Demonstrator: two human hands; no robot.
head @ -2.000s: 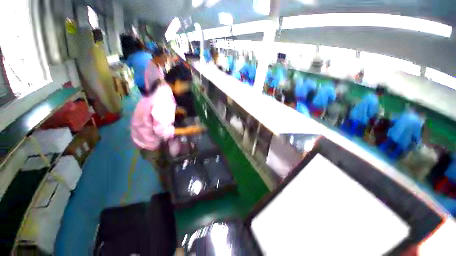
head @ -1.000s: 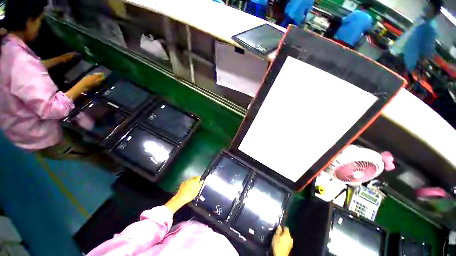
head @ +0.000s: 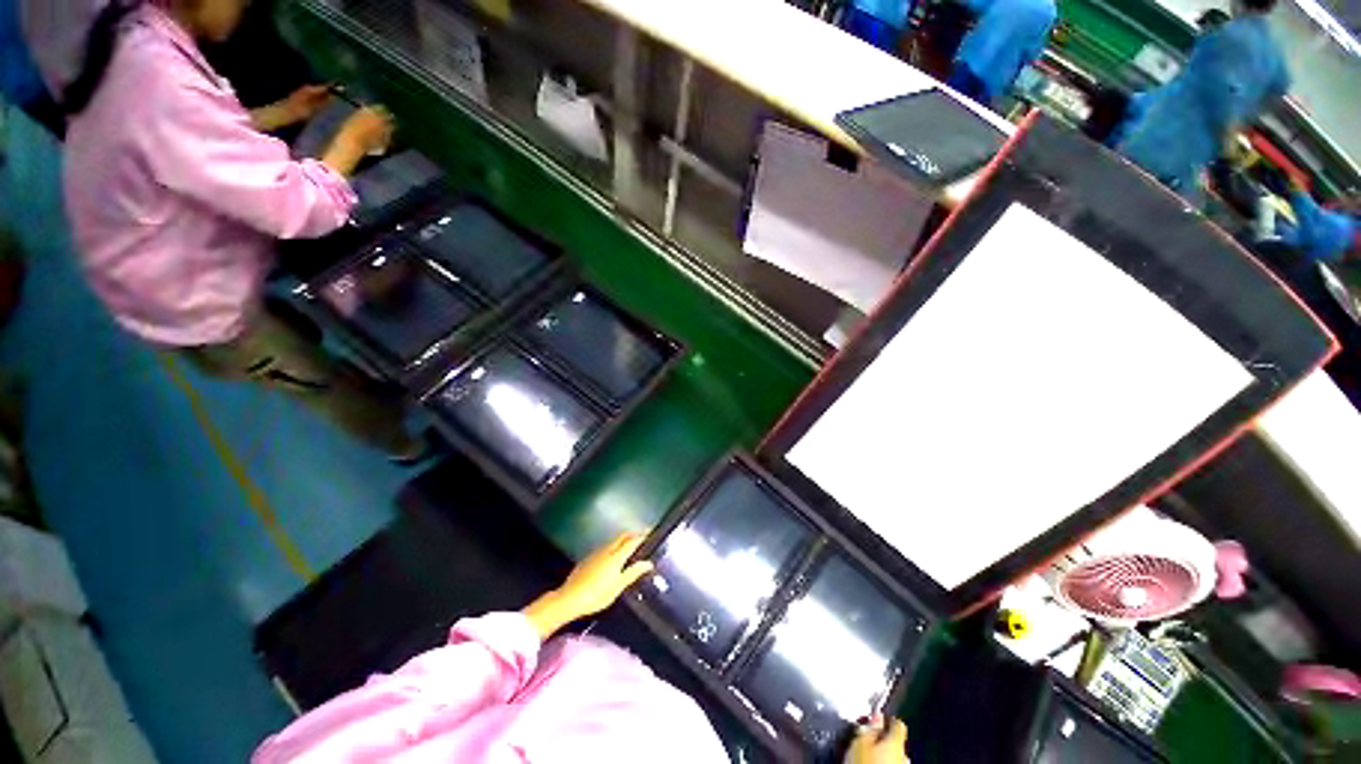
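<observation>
A black two-pocket tray [head: 770, 627] lies in front of me, tilted in the picture, with two glossy dark screen units side by side, the left unit [head: 734, 555] and the right unit [head: 839, 651]. Both show white glare and small pale marks. My left hand [head: 603, 576] is bare and holds the tray's left edge, its fingers on the rim. My right hand [head: 878, 742] holds the tray's near right edge and is partly cut off by the bottom of the picture.
A large upright white panel [head: 1021, 396] stands behind the tray. A pink and white fan [head: 1134, 582] and a calculator [head: 1140, 675] are at right. More trays with screens [head: 555, 391] lie at left. A person in pink [head: 187, 194] works beyond them. A dark tablet [head: 925, 135] lies on the shelf.
Since one second ago, my view has shifted, so the bench and the other person appear further right and my hands lower. Both hands remain on the tray. Two seconds ago, no hands were clearly visible.
</observation>
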